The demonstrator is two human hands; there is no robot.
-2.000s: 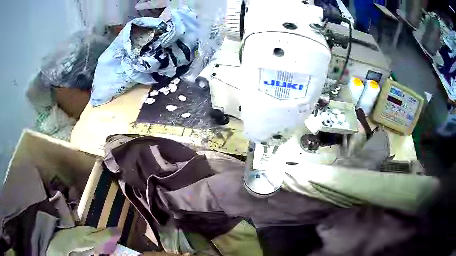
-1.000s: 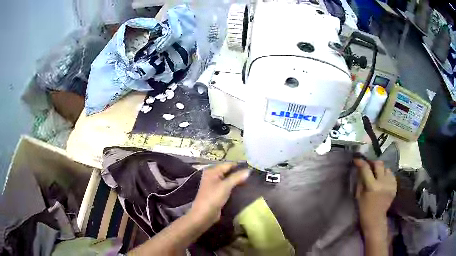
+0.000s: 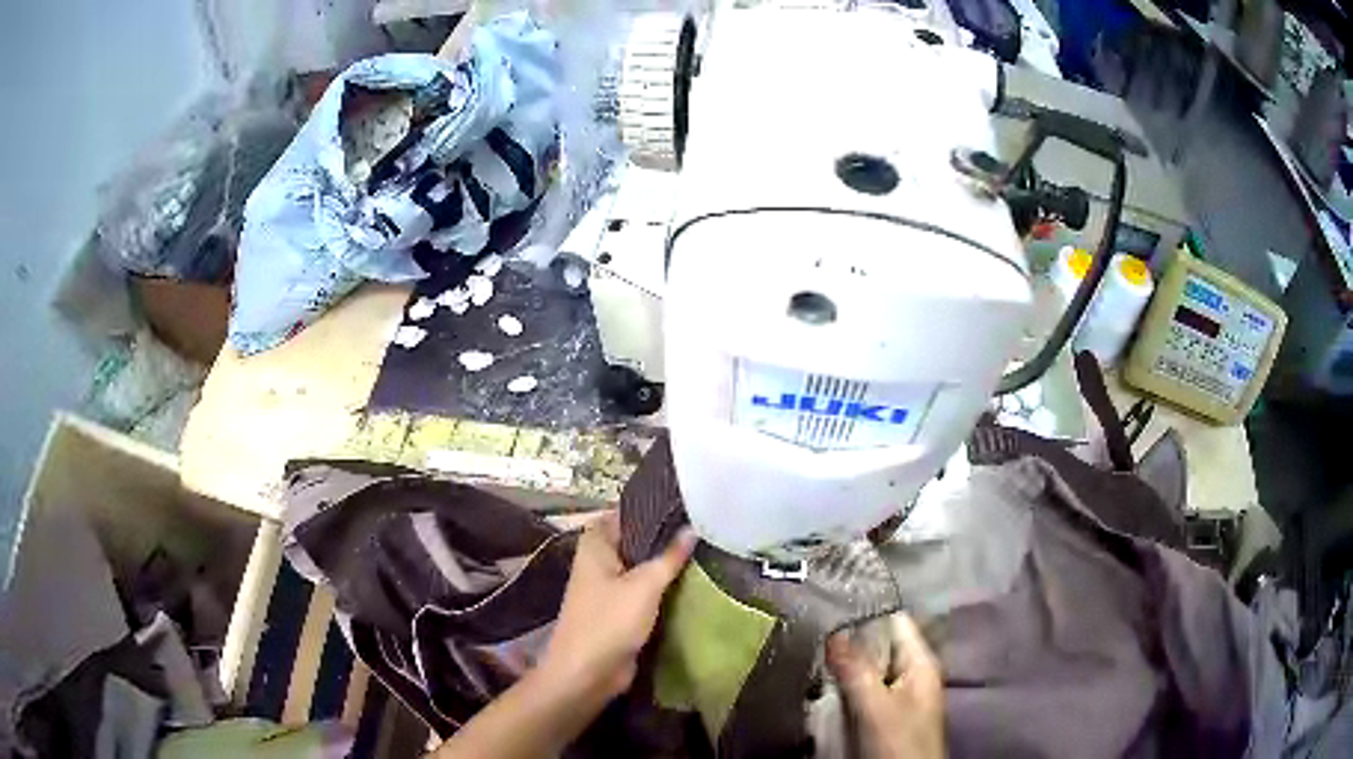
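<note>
Dark grey-brown cloth (image 3: 1068, 608) lies bunched under the white JUKI machine head (image 3: 831, 371). A yellow-green patch (image 3: 715, 638) shows on it in front of the head. A small metal clamp (image 3: 782, 567) sits on the cloth just below the head. My left hand (image 3: 616, 601) grips a dark ribbed-looking strip at the left of the clamp, thumb on top, beside the green patch. My right hand (image 3: 886, 675) pinches the cloth edge right and nearer of the clamp; it is slightly blurred. The needle is hidden by the head.
White discs (image 3: 475, 360) lie on a dark patch at left, with a blue-white plastic bag (image 3: 349, 208) behind. A wooden bin (image 3: 134, 504) holding cloth stands at left. Thread cones (image 3: 1116, 304) and a control panel (image 3: 1206, 338) are at right. A white handwheel (image 3: 653, 89) is left of the head.
My right hand has moved left from the far right of the cloth to near the clamp. My left hand has shifted slightly left and down. The strip and cloth edge have turned up by the clamp.
</note>
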